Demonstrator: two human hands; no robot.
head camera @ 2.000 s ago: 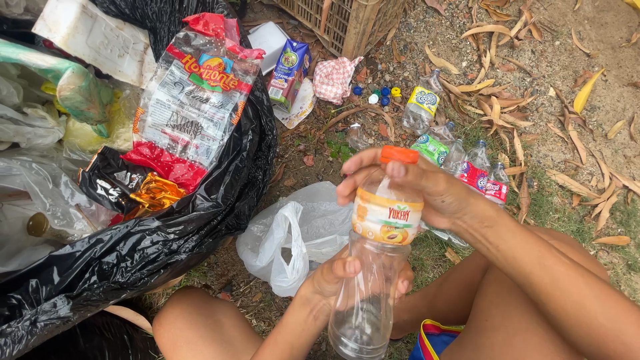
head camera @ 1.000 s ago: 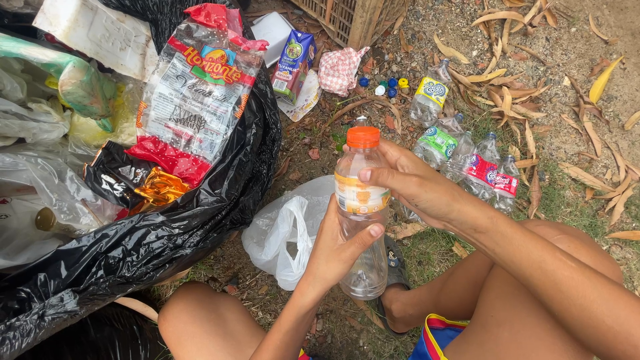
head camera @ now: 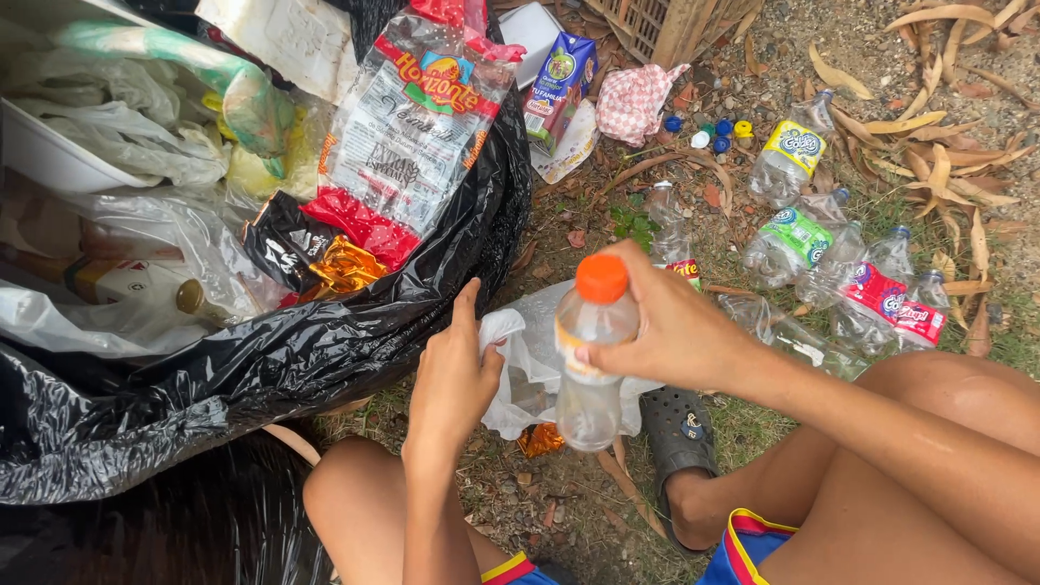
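Observation:
My right hand (head camera: pixel 678 325) grips a clear plastic bottle (head camera: pixel 591 406) with an orange cap, upright, around its labelled upper part. My left hand (head camera: pixel 455 370), index finger extended, is beside a white plastic bag (head camera: pixel 520 357); its thumb is at the bag's gathered edge, and whether it pinches the bag is unclear. The bag lies partly behind the bottle. To the left is a black garbage bag (head camera: pixel 390 325) filled with waste, including an empty printed bread bag (head camera: pixel 406 122), a black wrapper (head camera: pixel 284 248) and clear plastic bags.
Empty bottles with yellow (head camera: pixel 792 150), green (head camera: pixel 792 236) and pink (head camera: pixel 873 288) labels lie on the ground at right. Several loose caps (head camera: pixel 721 145), a juice carton (head camera: pixel 561 89) and checked paper (head camera: pixel 638 101) lie farther back, near a slatted crate (head camera: pixel 650 28). A clog (head camera: pixel 678 431) is below.
My left hand has let go of the bottle and moved left to the white bag. My right hand still holds the bottle. An orange wrapper now shows below the white bag.

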